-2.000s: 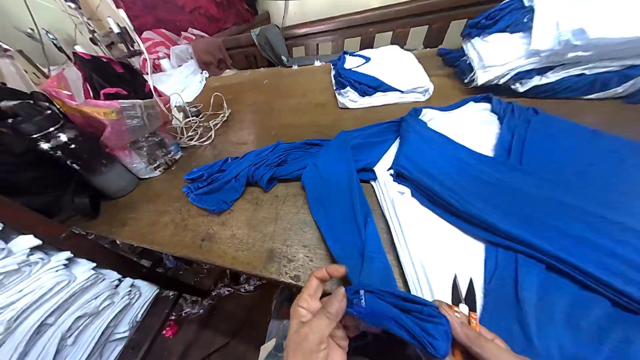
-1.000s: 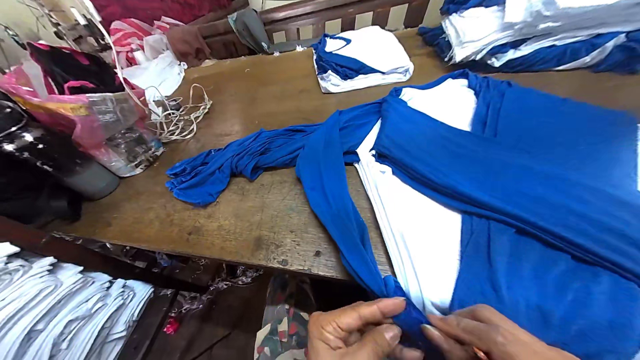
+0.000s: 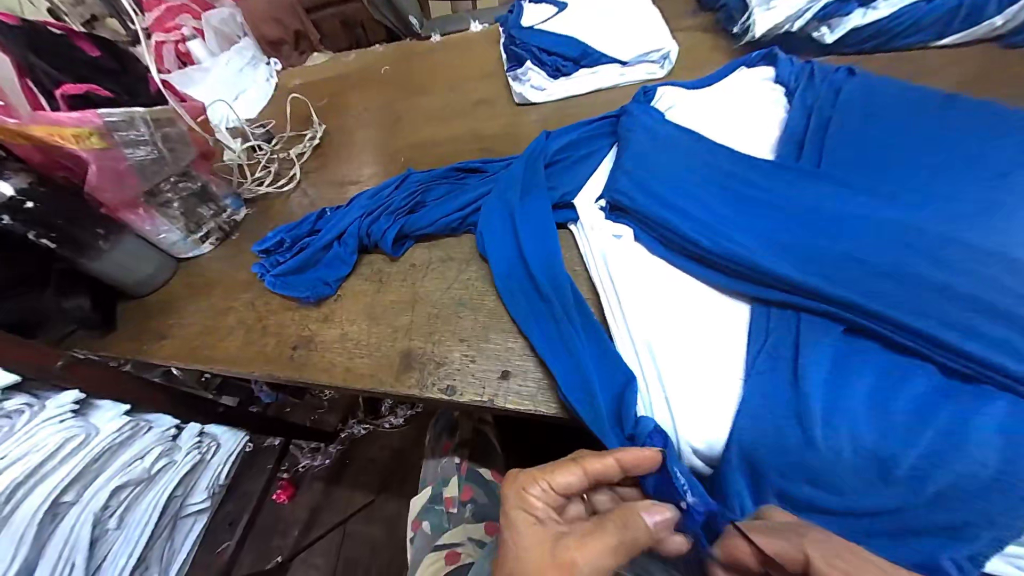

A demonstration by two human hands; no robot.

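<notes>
Blue and white knit garments (image 3: 800, 192) lie in a layered pile on the wooden table. One blue sleeve (image 3: 544, 296) hangs from the pile over the table's front edge, and my left hand (image 3: 588, 512) pinches its end between thumb and fingers. Close by on the right, my right hand (image 3: 800, 544) is at the same sleeve end, with a thin dark blade, seemingly of the thread snips, at its fingers. The rest of that tool is hidden. Another bunched blue sleeve (image 3: 384, 212) stretches left across the tabletop.
A folded white and blue garment (image 3: 592, 48) lies at the back, with more folded garments (image 3: 888, 24) at the back right. Tangled white cord (image 3: 276, 156), a pink plastic bag (image 3: 120, 168) and a dark bottle (image 3: 120, 256) stand left. Stacked white cloth (image 3: 104, 480) is lower left.
Two seconds ago the orange-handled snips showed plainly in my right hand; now only a thin dark blade shows. My hands have come together at the sleeve end. The view has shifted right and down.
</notes>
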